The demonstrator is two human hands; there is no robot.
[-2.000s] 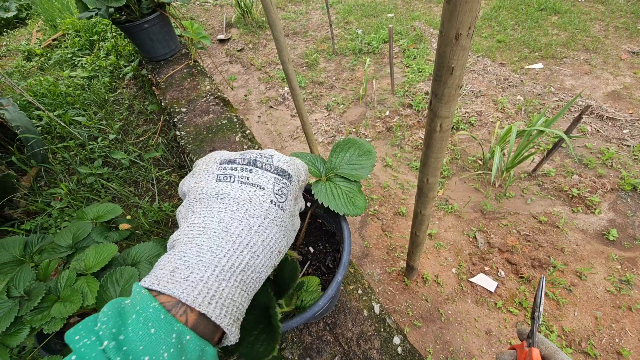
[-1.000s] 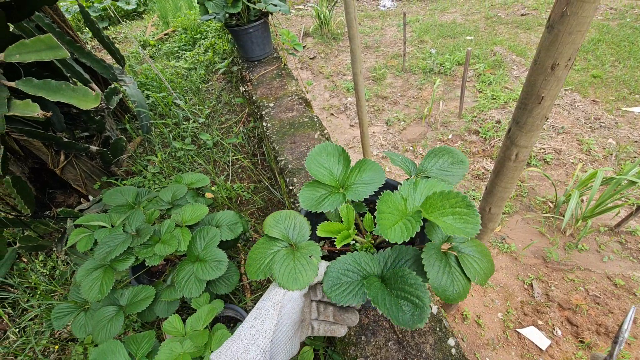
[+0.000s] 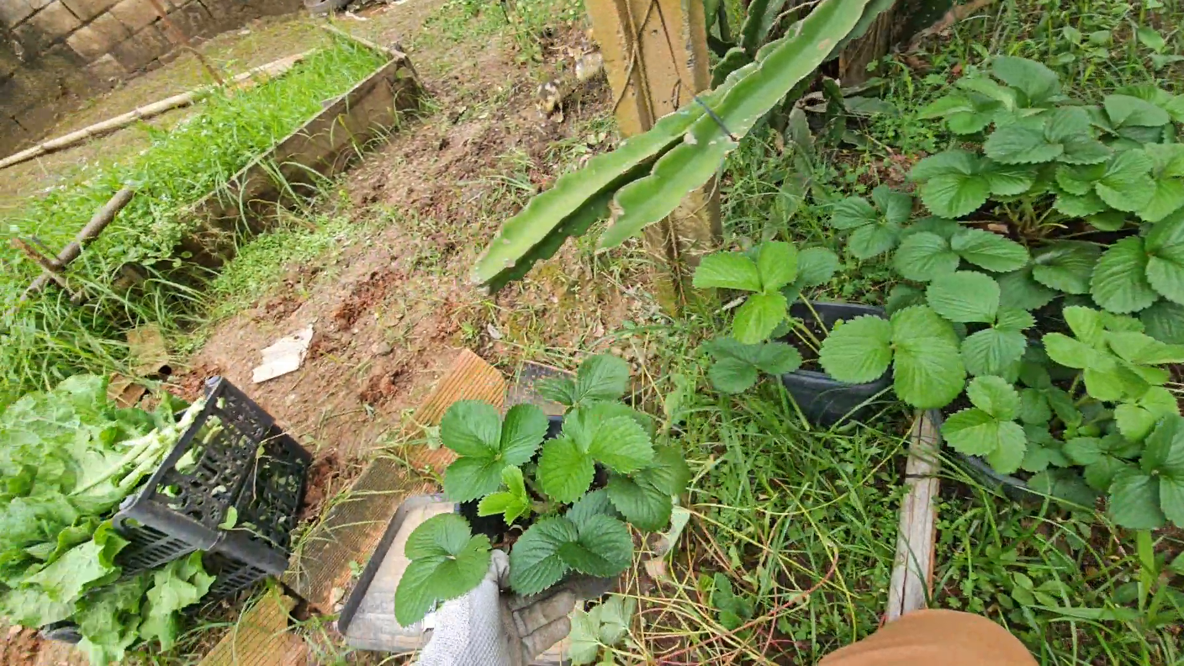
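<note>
My left hand (image 3: 513, 620), in a pale knitted work glove with a grey palm, is at the bottom centre, holding a potted strawberry plant (image 3: 592, 444) from below. Its broad toothed leaves hide most of the dark pot (image 3: 486, 520) and part of my fingers. Beneath and left of the plant lies a shallow dark-rimmed tray (image 3: 388, 573), beside ribbed brown tiles (image 3: 462, 393). My right hand is out of view.
At the left, a black plastic crate (image 3: 240, 490) holds leafy greens (image 3: 65, 490). More strawberry plants (image 3: 980, 250) in black pots (image 3: 832, 393) fill the right. A cactus stem (image 3: 666, 157) crosses a post (image 3: 647, 74); a wooden strip (image 3: 916, 518) lies in grass.
The view has swung far, from the concrete edging and stakes to the crate and tiles. The held strawberry plant has moved with my left hand. My right hand with the orange-handled tool has left view.
</note>
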